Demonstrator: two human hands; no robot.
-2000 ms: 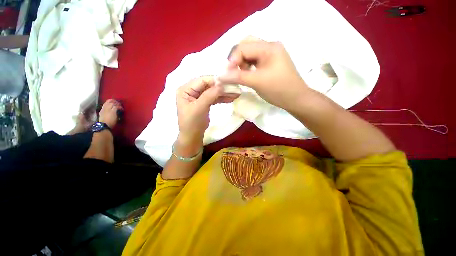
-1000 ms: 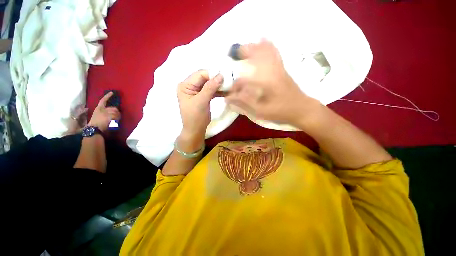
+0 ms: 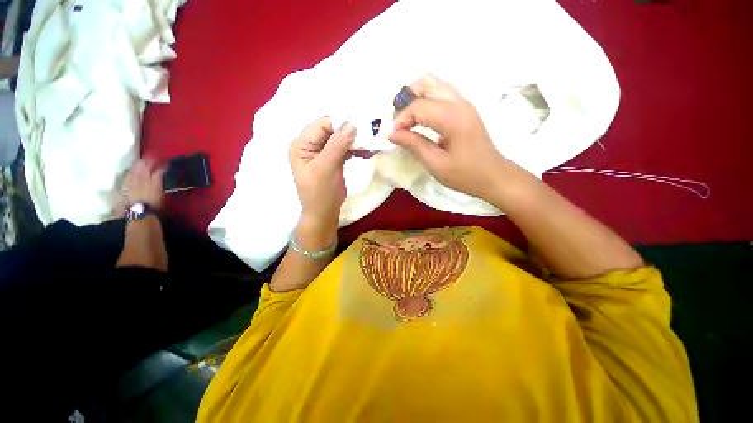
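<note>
The large white garment (image 3: 314,95) lies on the red cloth in front of me. My left hand (image 3: 322,161) pinches a small fold of it between thumb and fingers. A small dark piece (image 3: 376,127) shows on the white cloth between my hands. My right hand (image 3: 442,132) is just right of it, thumb and index finger pinched together; a needle between them is too small to tell. A dark band or cap (image 3: 404,98) sits on a finger of that hand. Pale sewing thread (image 3: 652,176) lies in a narrow loop on the red cloth at the right.
An off-white garment pile (image 3: 74,124) lies at the left. A black phone (image 3: 188,173) lies on the red cloth (image 3: 223,74) beside the blurred hand (image 3: 144,183) of a person in black with a wristwatch. A dark object is cut off by the top edge at the right.
My right hand has moved about beside the fold; the dark piece now shows clearly. The thread loop has become narrower and shifted left. The neighbour's hand has moved left, uncovering the phone.
</note>
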